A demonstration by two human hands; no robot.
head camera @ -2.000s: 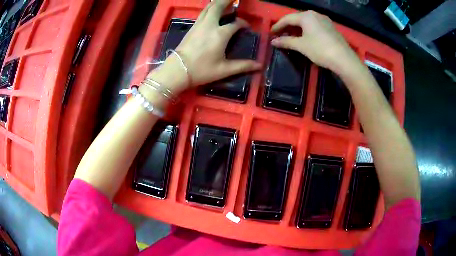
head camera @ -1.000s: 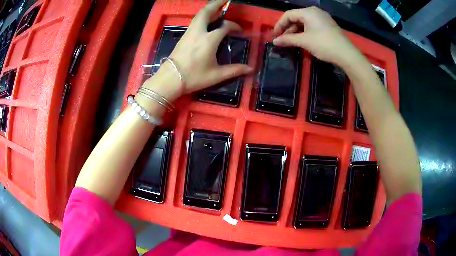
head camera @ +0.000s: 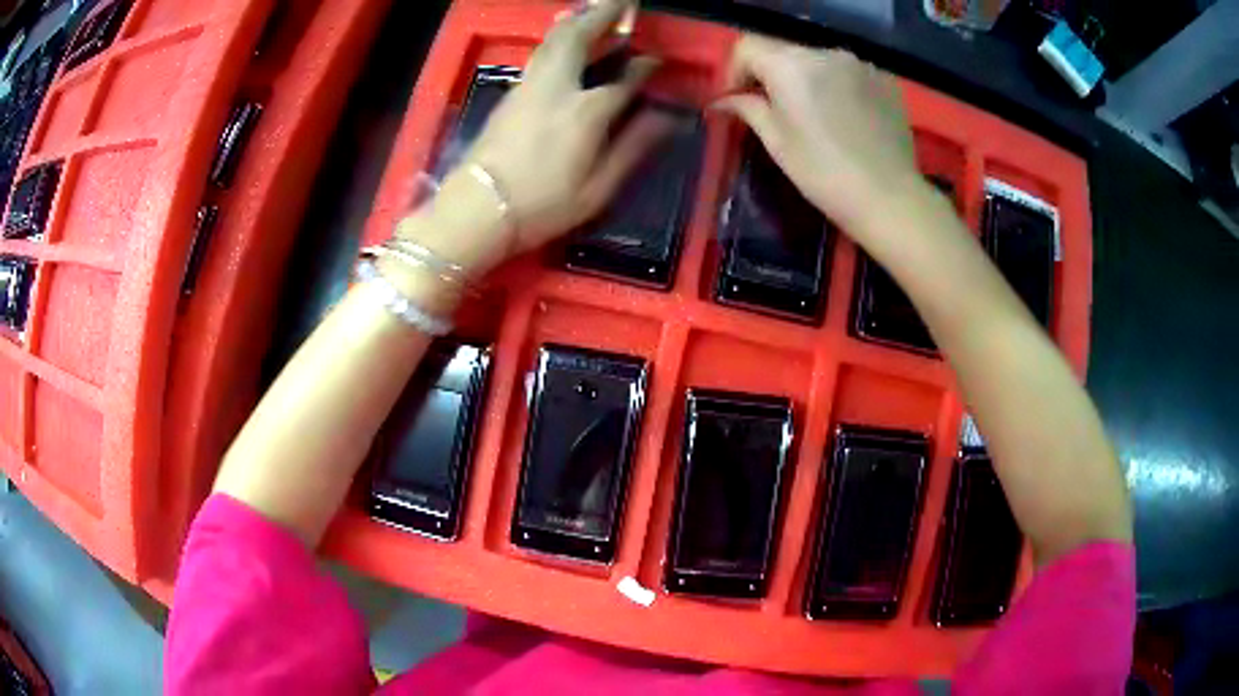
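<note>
A red-orange foam tray point(head camera: 503, 587) holds two rows of dark glossy phones. My left hand point(head camera: 564, 150), blurred, is over the far row's left phones, with a small orange and white piece, perhaps the card's end, at its upper fingers. My right hand point(head camera: 829, 129) is bent over the top of a far-row phone point(head camera: 772, 252), its thumb and finger close together near that phone's upper edge. Faint glare between the hands may be clear film; its edges cannot be made out. Near-row phones, such as one point(head camera: 582, 456), lie in their pockets.
Neighbouring foam trays point(head camera: 82, 326) stand at the left, with a few phones in them. A white scrap point(head camera: 635, 592) lies on the tray's near edge. A small teal-blue piece point(head camera: 1072, 59) sits behind the tray at the right. A dark bench point(head camera: 1169, 367) extends right.
My right hand has moved slightly left and turned down at the fingertips, uncovering the far right phone. My left hand stays over the left phones, now blurred by motion. The tray has shifted slightly in view.
</note>
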